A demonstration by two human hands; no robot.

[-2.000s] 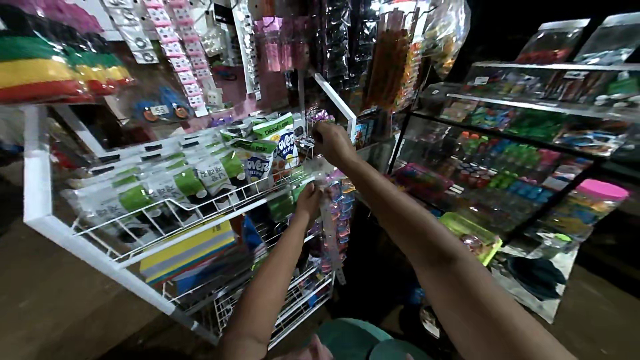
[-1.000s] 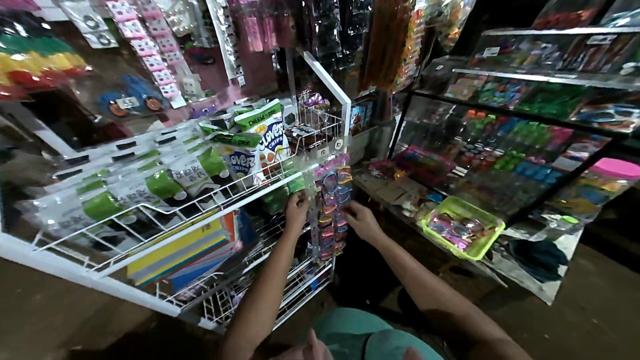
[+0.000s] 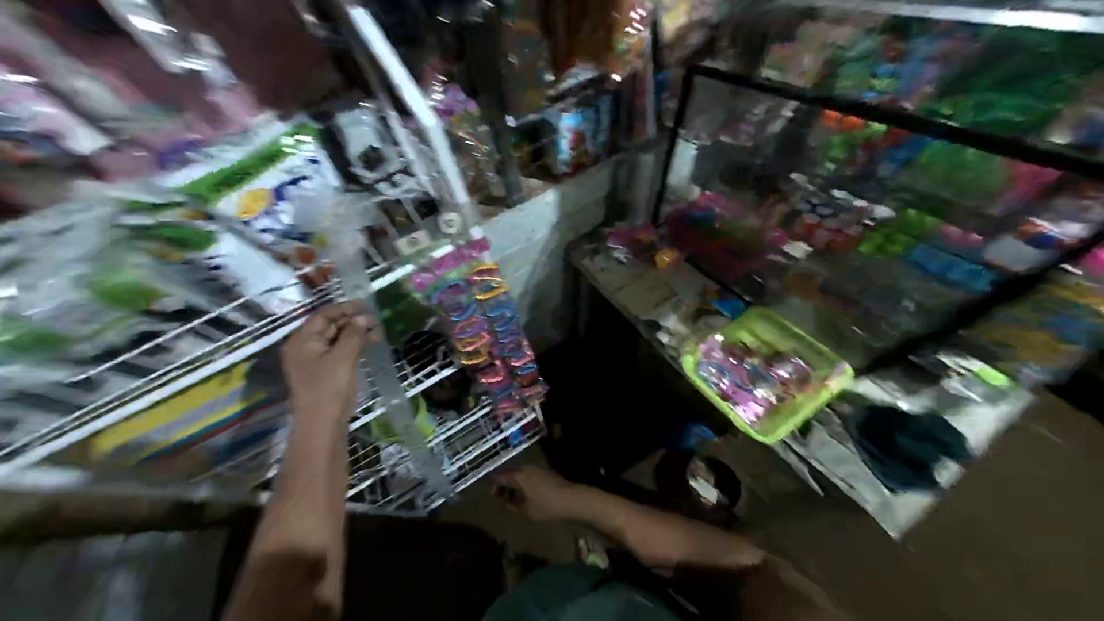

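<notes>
My left hand (image 3: 328,341) is closed on a long clear plastic strip (image 3: 384,388), which hangs in front of the white wire rack (image 3: 216,345). Right of the strip, strings of colourful hair ties (image 3: 487,332) on a pink-topped card hang from the rack's corner. My right hand (image 3: 526,493) is low, below and right of the hair ties, its fingers curled; blur hides whether anything is in it. Green and white snack packets (image 3: 259,207) stand on the rack's upper shelf, behind my left hand.
A lime-green plastic basket (image 3: 763,375) of small wrapped items rests on a low ledge at the right. Behind it stands a dark-framed display case (image 3: 862,216) full of goods. A dark cloth (image 3: 910,444) lies near the basket. Yellow folders (image 3: 172,418) fill the shelf beneath the packets.
My right hand has moved down, away from the hanging hair ties. My left hand is now up at the shelf edge with the clear strip. The view has shifted closer and is blurred.
</notes>
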